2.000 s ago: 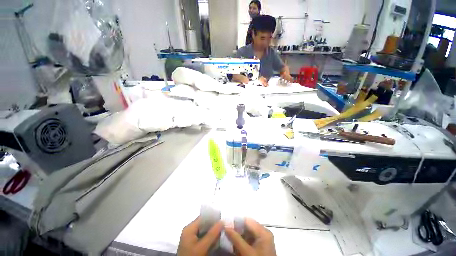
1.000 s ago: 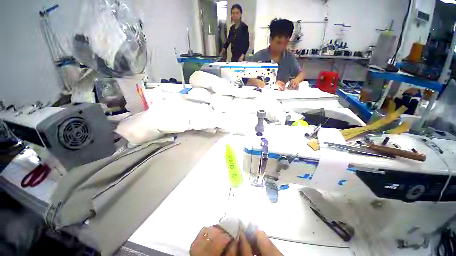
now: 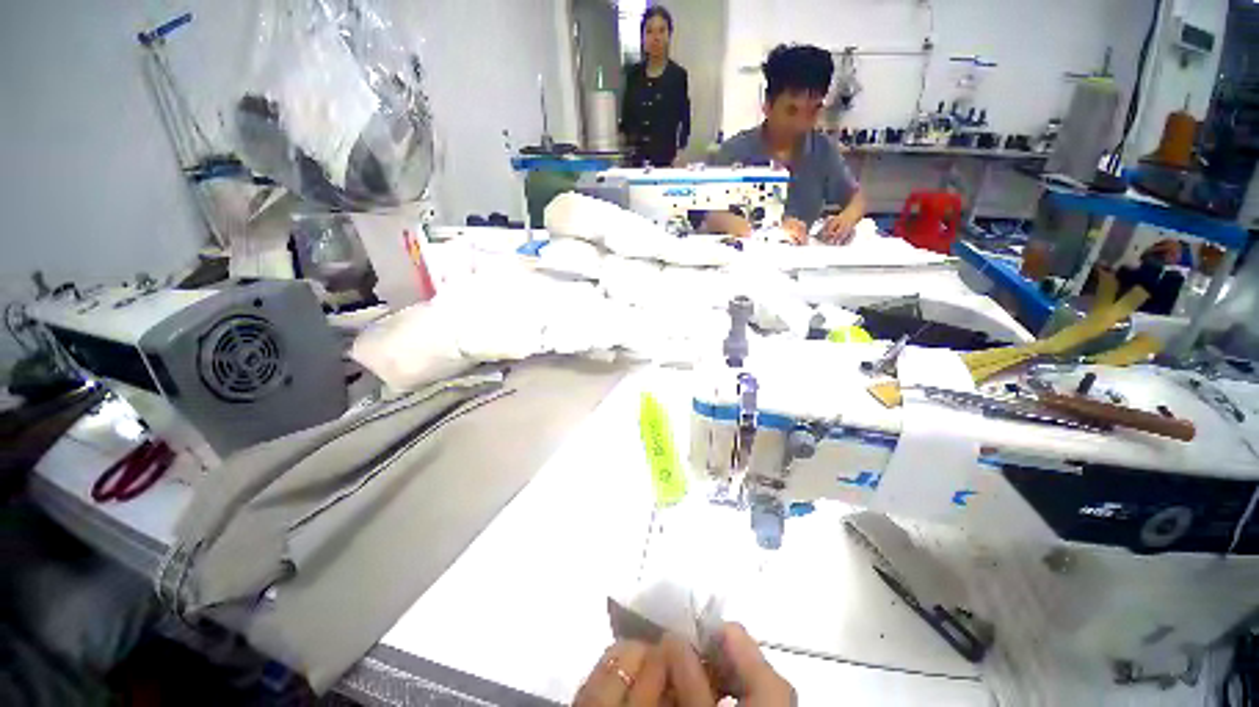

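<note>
My left hand point(image 3: 628, 677) and my right hand point(image 3: 747, 671) are close together at the bottom edge, partly cut off. Both pinch a small light-grey fabric piece point(image 3: 663, 609), which looks folded and stands up from the fingers. It is in front of the needle area point(image 3: 739, 477), not under it. The lime-green tag point(image 3: 663, 449) hangs left of the needle. The slim black thread snips point(image 3: 933, 611) lie right of the needle, beside a grey fabric scrap point(image 3: 895, 546). Glare hides detail around the needle.
A large grey cloth point(image 3: 414, 504) lies left, with white padded bundles point(image 3: 483, 325) behind. Red-handled scissors point(image 3: 134, 471) lie far left by a grey machine box point(image 3: 249, 356). A wooden-handled tool point(image 3: 1116, 414) and yellow strips point(image 3: 1056, 340) rest at right. One person sits opposite; another stands behind.
The view has shifted, so the scene sits further right. Both hands are lower in the picture than at first. The fabric piece is now folded, with its pointed edges showing above the fingers.
</note>
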